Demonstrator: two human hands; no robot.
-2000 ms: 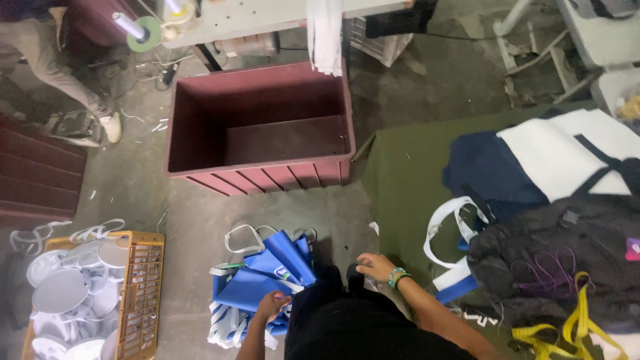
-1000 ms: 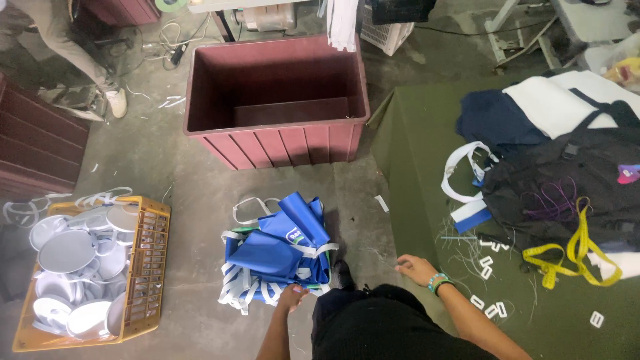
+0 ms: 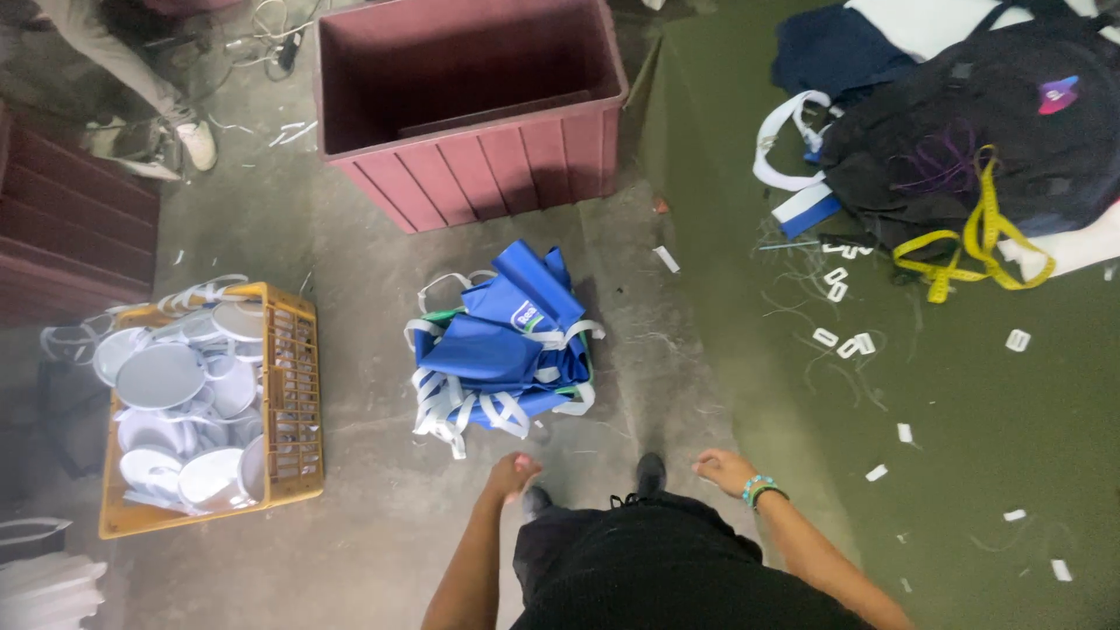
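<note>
My left hand (image 3: 514, 475) hangs just below a pile of blue bags with white straps (image 3: 499, 341) on the concrete floor; its fingers are curled and nothing shows in them. Near the edge of a green covered surface, my right hand (image 3: 724, 471) is held out with fingers apart and holds nothing; beaded bracelets (image 3: 763, 491) circle that wrist. One blue bag on top of the pile is rolled or folded and bears a printed logo. Neither hand touches the pile.
A maroon plastic bin (image 3: 490, 166) stands beyond the pile. At left is a yellow crate (image 3: 293, 394) of round white pieces. A black backpack (image 3: 971, 131), a yellow measuring tape (image 3: 984, 227) and white buckles (image 3: 836, 284) lie at right. A person's leg (image 3: 131, 70) shows upper left.
The view has shifted markedly. My left hand, earlier at the lower edge of the blue pile, is now apart from it.
</note>
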